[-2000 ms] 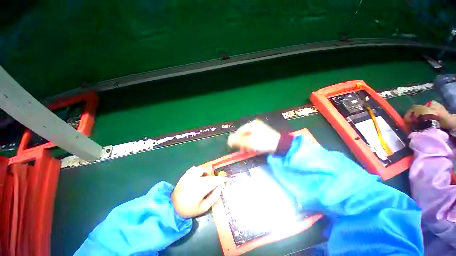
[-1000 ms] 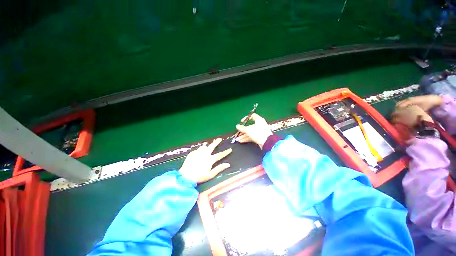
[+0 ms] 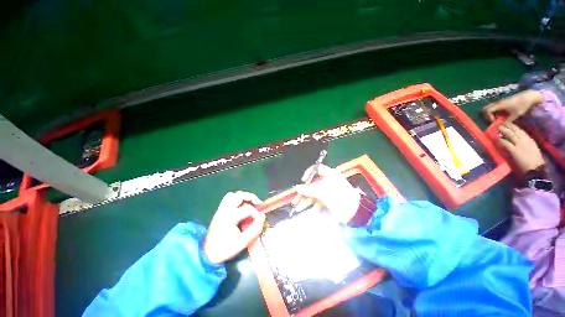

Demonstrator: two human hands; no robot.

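Observation:
A tablet assembly (image 3: 310, 247) lies in front of me inside a red-orange protective frame (image 3: 267, 286). Its middle is washed out by bright glare. My right hand (image 3: 331, 193) is over the tablet's upper part and holds thin tweezers (image 3: 319, 162); their lower end points down at the tablet's top area. My left hand (image 3: 234, 226) is at the frame's upper left corner, thumb and fingers curled together there. Whether a small part is between its fingertips cannot be told.
Another framed tablet (image 3: 447, 148) with a yellow-orange flex cable lies at right, beside a neighbouring worker's hands (image 3: 520, 142). Red frames (image 3: 28, 260) stand stacked at far left. A grey-white post (image 3: 56, 158) crosses the left side. A framed unit (image 3: 93, 145) lies behind it. A dark mat (image 3: 297, 162) lies beyond my tablet.
My left hand has moved from the dark mat back to the frame's upper left corner, its fingers now curled. My right hand has come down with the tweezers from the belt's edge to over the tablet.

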